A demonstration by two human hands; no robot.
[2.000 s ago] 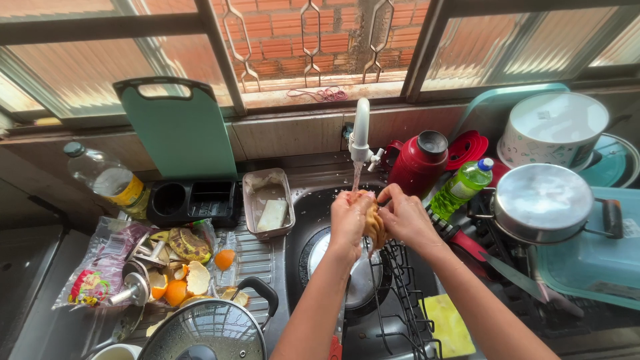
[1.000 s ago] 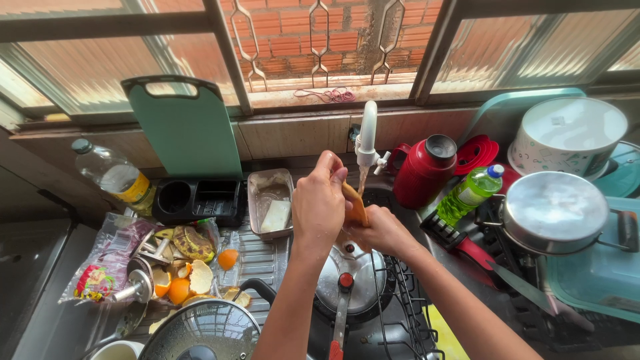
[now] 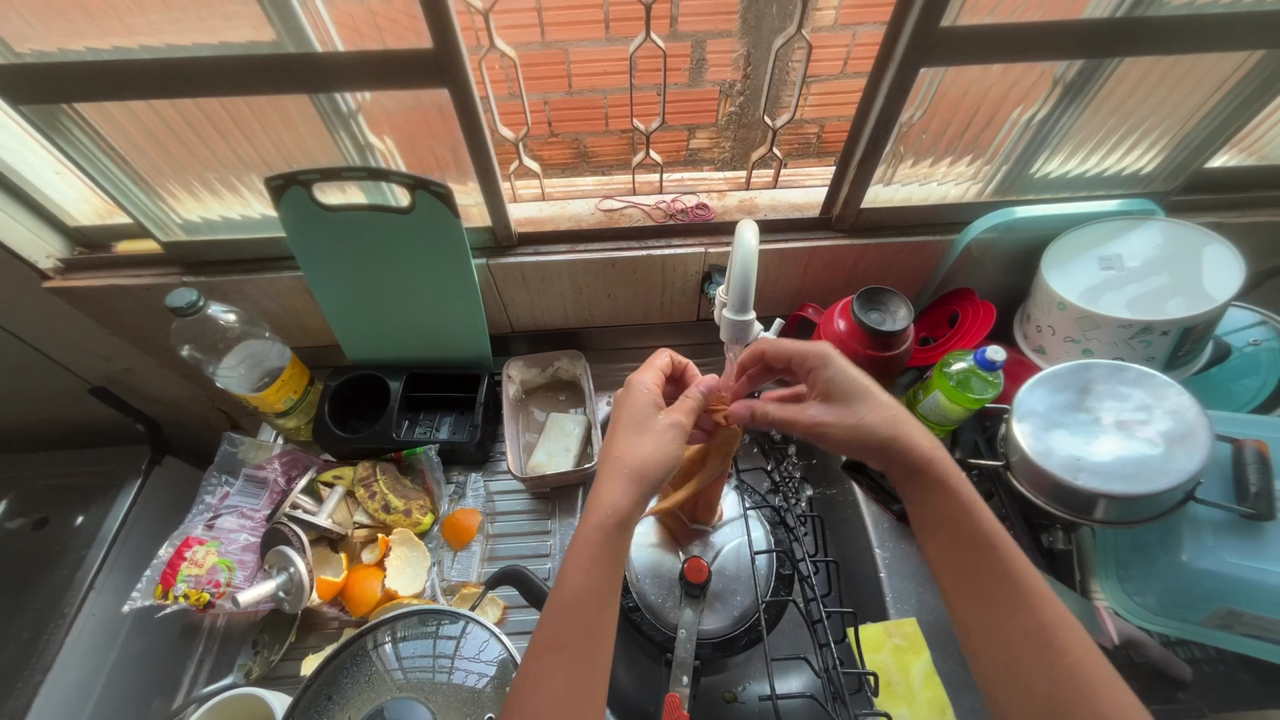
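My left hand (image 3: 660, 410) and my right hand (image 3: 815, 400) meet just below the white faucet (image 3: 738, 290). Between them, their fingertips pinch the top of a limp, orange-brown piece (image 3: 705, 475) that hangs down; whether it is cloth, rubber or food cannot be told. Water from the spout runs at my fingers. Beneath the hanging piece, in the sink, lies a metal pressure cooker lid (image 3: 650, 590) with a red knob and a dark handle strip. A black wire rack (image 3: 800, 570) stands at its right, partly behind my right forearm.
Left are a glass-lidded pan (image 3: 400, 660), fruit peels (image 3: 405, 560), a soap dish (image 3: 515, 440), a black caddy (image 3: 405, 410), a plastic bottle (image 3: 240, 360) and a green cutting board (image 3: 385, 270). Right are a red thermos (image 3: 865, 335), green detergent (image 3: 955, 390), a metal pot (image 3: 1108, 440) and a yellow cloth (image 3: 905, 665).
The orange-brown piece, bunched in my hands at first, now hangs down from my fingertips. My right hand has risen beside the spout, and my left hand is lower than one second ago.
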